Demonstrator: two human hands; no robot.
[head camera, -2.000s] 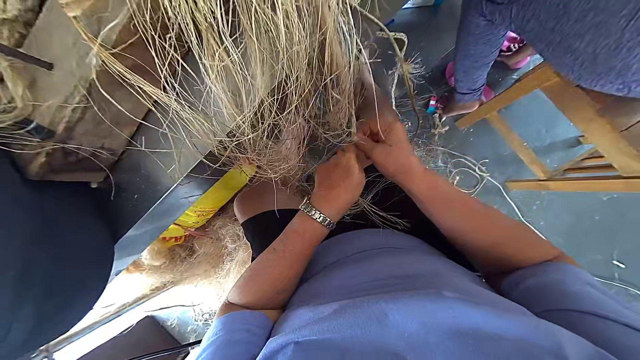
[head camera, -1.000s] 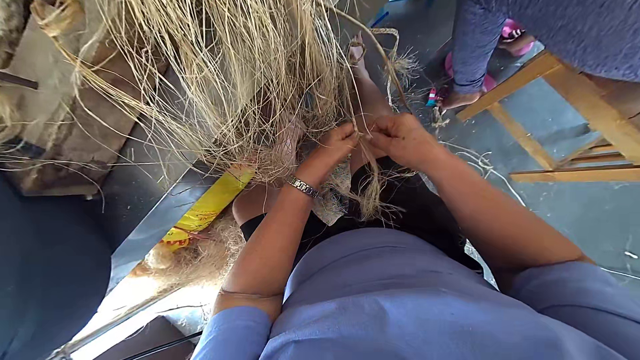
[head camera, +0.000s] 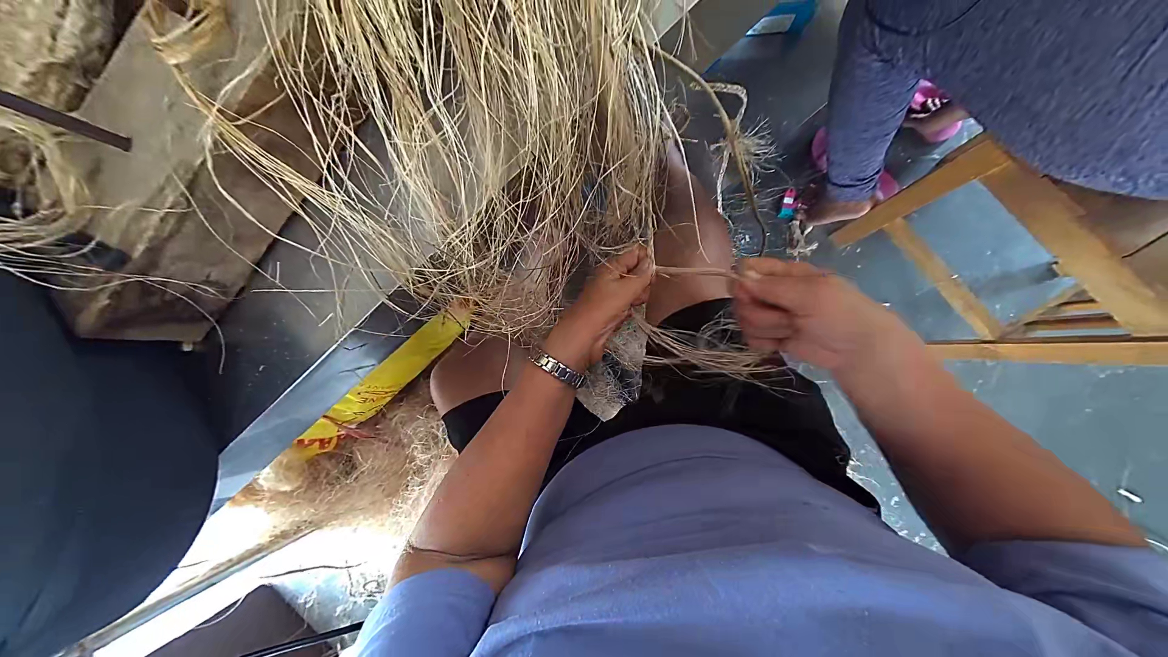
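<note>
A large hank of pale plant fibres (head camera: 511, 119) hangs at the top centre, its tangled lower ends near my knees. My left hand (head camera: 620, 297), below a metal wristwatch band, is closed on a thin strand of fibre just under the hank. Between my hands a short length of the strand (head camera: 693, 271) runs straight across. My right hand (head camera: 789, 306) grips its other end, fingers curled. Loose fibre ends (head camera: 712, 351) droop below, over my black shorts. A greyish, fibre-covered scrap (head camera: 616, 370) lies on my lap under my left hand.
At the right, a wooden frame (head camera: 949, 278) stands on the grey floor by another person in dark clothes and pink footwear. A brown board (head camera: 196, 219) with more fibre is at upper left. Left of my knee are a yellow plastic wrapper (head camera: 388, 379) and loose fluff (head camera: 365, 484).
My right hand has moved right, away from my left hand. The strand between them is now stretched across, where the hands were close together before.
</note>
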